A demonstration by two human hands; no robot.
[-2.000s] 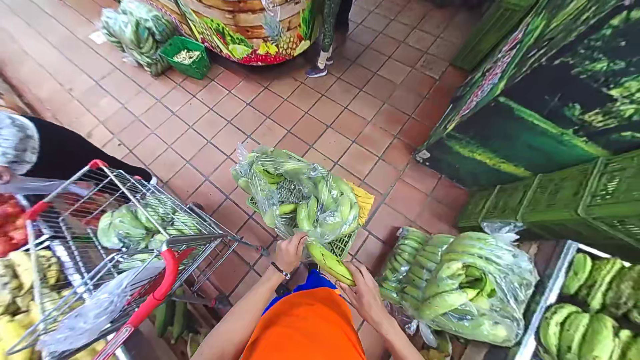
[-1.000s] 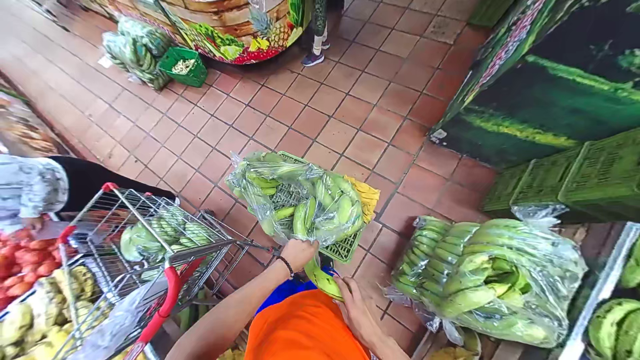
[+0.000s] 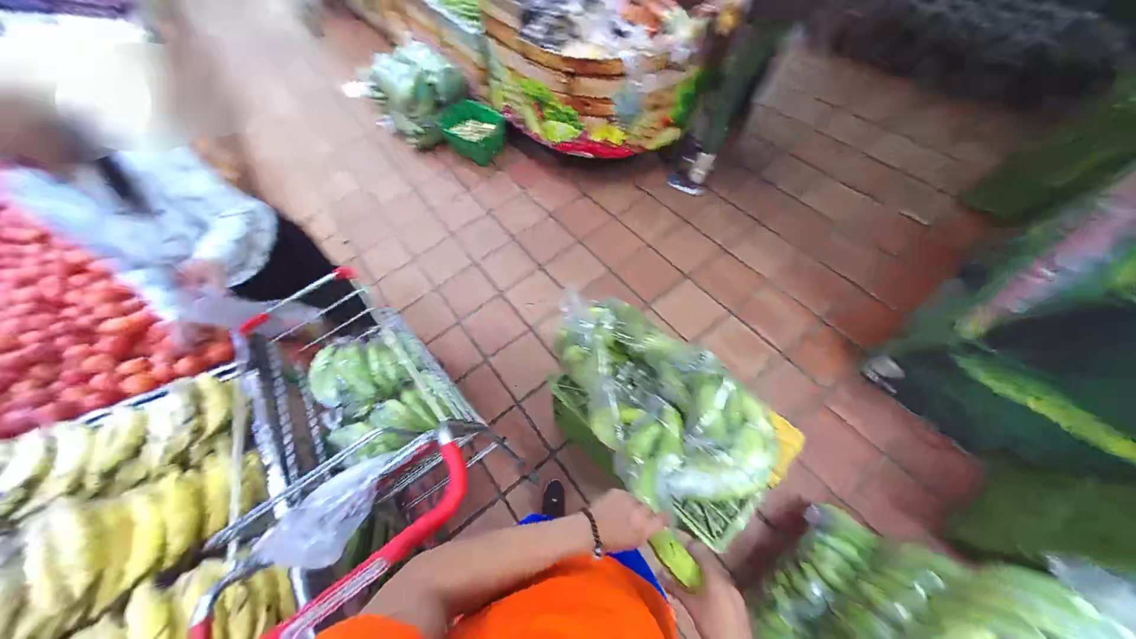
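Observation:
My left hand [image 3: 628, 519], with a dark bracelet at its wrist, is closed around the upper part of a green plantain [image 3: 676, 559]. At the fruit's lower end is my right hand [image 3: 710, 590], its fingers partly hidden behind the fruit and blurred. Just beyond my hands, a clear plastic bag of green plantains [image 3: 661, 435] lies on a green plastic crate [image 3: 723, 524] on the floor. Some yellow material [image 3: 786, 448] shows at the crate's right side.
A shopping cart [image 3: 457, 484] with bagged green plantains stands left, beside yellow bananas [image 3: 133, 532] and tomatoes [image 3: 80, 328]. A person [image 3: 213, 222] stands behind it. More bagged plantains [image 3: 887, 577] lie at lower right. A small green crate [image 3: 473, 131] sits near the round display.
The view has swung left, showing more of the cart, tomatoes and bananas. My hands stay at the plantain near the crate. The person at left now leans beside the tomatoes.

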